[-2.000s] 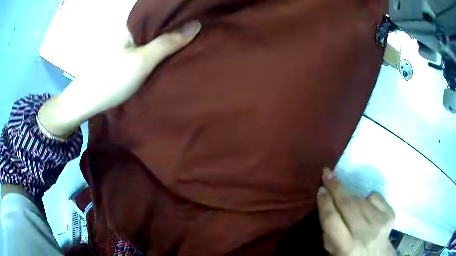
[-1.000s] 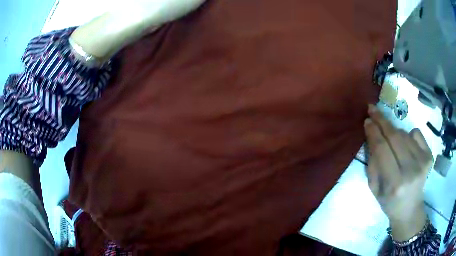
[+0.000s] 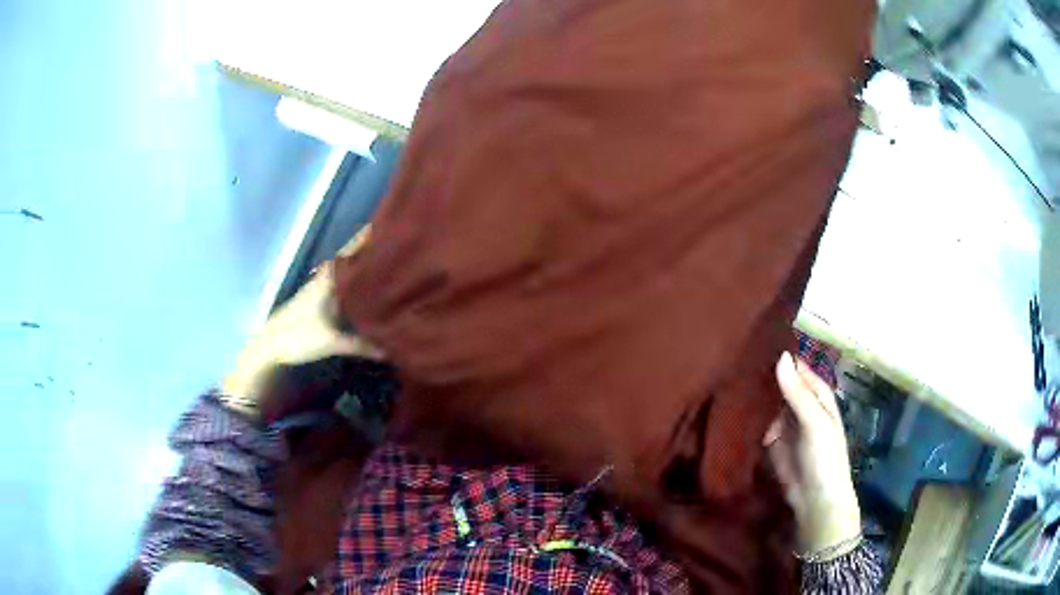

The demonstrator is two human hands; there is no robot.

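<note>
A large rust-brown cloth panel [image 3: 593, 198] lies over the white machine table and hangs down over its front edge towards the lap. My left hand [image 3: 305, 331] is at the cloth's lower left edge, holding it; the fingers are partly hidden and blurred. My right hand [image 3: 810, 436] is at the cloth's lower right side, below the table edge, with the thumb up and the fingers partly hidden against the cloth. I cannot tell whether it grips the cloth. The cloth's far right edge reaches the sewing machine [image 3: 988, 58] at the upper right.
The white table [image 3: 930, 244] has its front edge running down to the right. A red and navy checked apron [image 3: 465, 523] covers the lap. A container with small items [image 3: 1023, 540] and a wooden piece [image 3: 933, 540] are below the table at right. A pale blue surface [image 3: 105, 256] lies left.
Both hands have moved down towards the lap, the left from the cloth's upper left, the right from beside the machine foot. The cloth's near part has been drawn back, and the apron shows. The view has shifted.
</note>
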